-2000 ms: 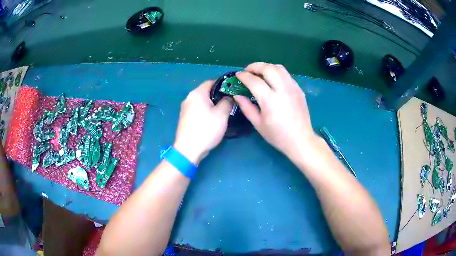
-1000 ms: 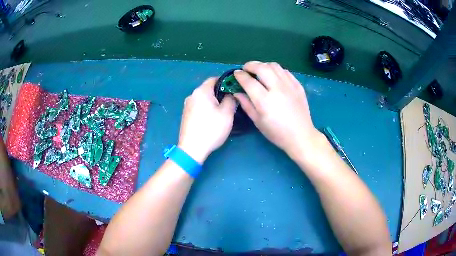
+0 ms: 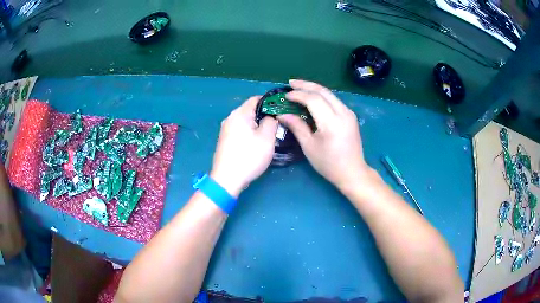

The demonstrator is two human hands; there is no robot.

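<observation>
A round black housing [image 3: 285, 155] stands open side up on the blue-green bench, between my hands. A green circuit board [image 3: 280, 105] lies at its far side, within the rim, partly covered by my fingers. A small whitish piece shows inside the housing below the board. My left hand [image 3: 244, 144] grips the housing's left side, its thumb over the rim by the board. My right hand [image 3: 329, 131] is on the right side, its fingers on the board and rim. A blue band is on my left wrist. Part of the housing is hidden by both hands.
Loose green boards [image 3: 106, 171] lie on pink-red bubble wrap [image 3: 153, 204] at left. A green-handled screwdriver [image 3: 402, 183] lies at right. A cardboard sheet [image 3: 487, 177] with wired boards is far right. Black housings [image 3: 369, 65] sit on the green belt [image 3: 260, 35]. A person's arm shows at the left edge.
The housings on the belt have moved left. My right fingers have shifted on the board, and more of the board and the housing's inside shows. My left hand has barely moved.
</observation>
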